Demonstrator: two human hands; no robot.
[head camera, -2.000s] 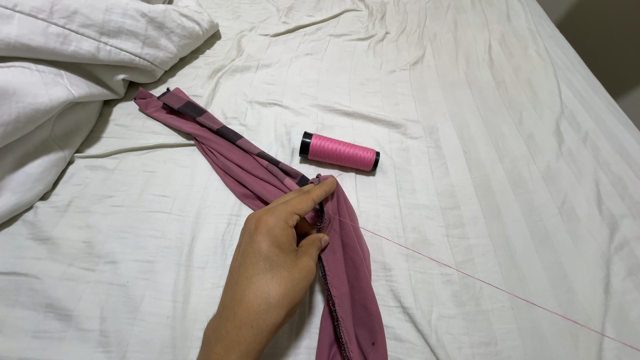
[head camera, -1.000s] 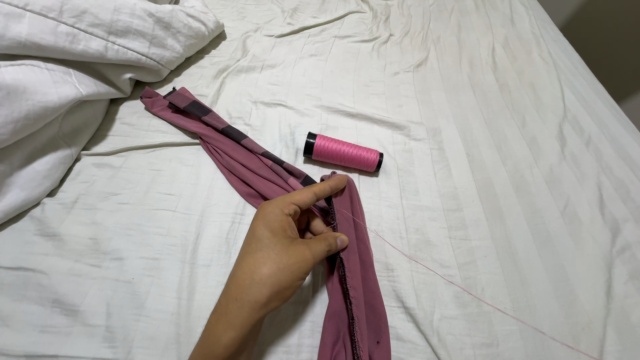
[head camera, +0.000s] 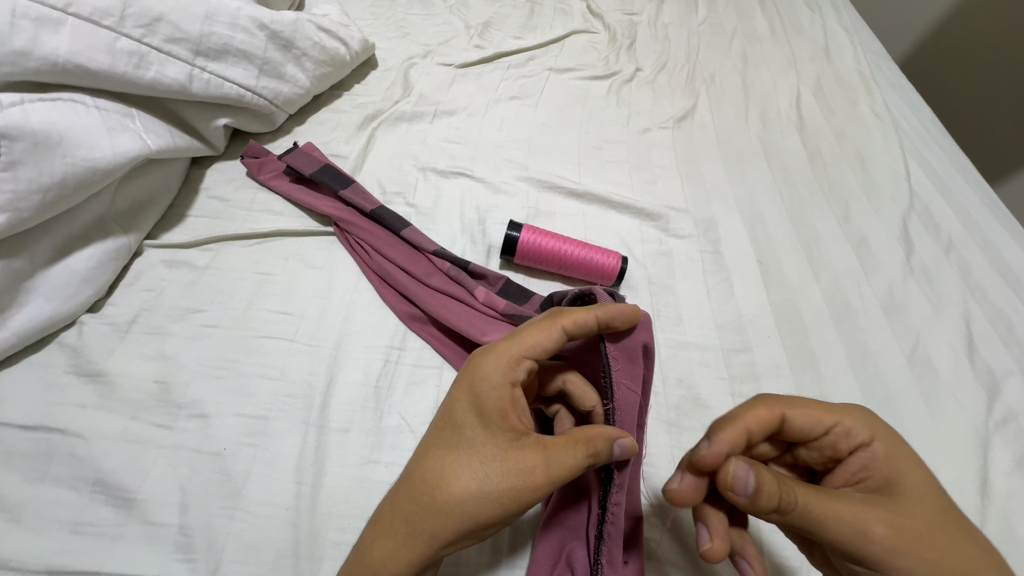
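My left hand (head camera: 512, 432) grips the mauve fabric (head camera: 632, 360) along its dark overlocked seam, index finger stretched over the top and thumb lower down on the seam. A checked band (head camera: 392, 220) in mauve and black runs from there to the upper left. Just above the fold lies a spool of pink thread (head camera: 568, 254) with black ends. To the right of the cloth, my right hand (head camera: 788, 480) has thumb and index finger close together. Fine pink thread hangs near its fingertips; whether a needle is between them cannot be told.
A wrinkled white striped sheet (head camera: 240, 448) lies under everything. A white quilt (head camera: 104, 136) is bunched at the upper left. The edge of the bed slopes down along the right side, with a shadowed wall or floor beyond it.
My right hand has come into view at the lower right. The long thread that stretched taut, then looser, toward the lower right no longer shows that way. My left hand still holds the fabric.
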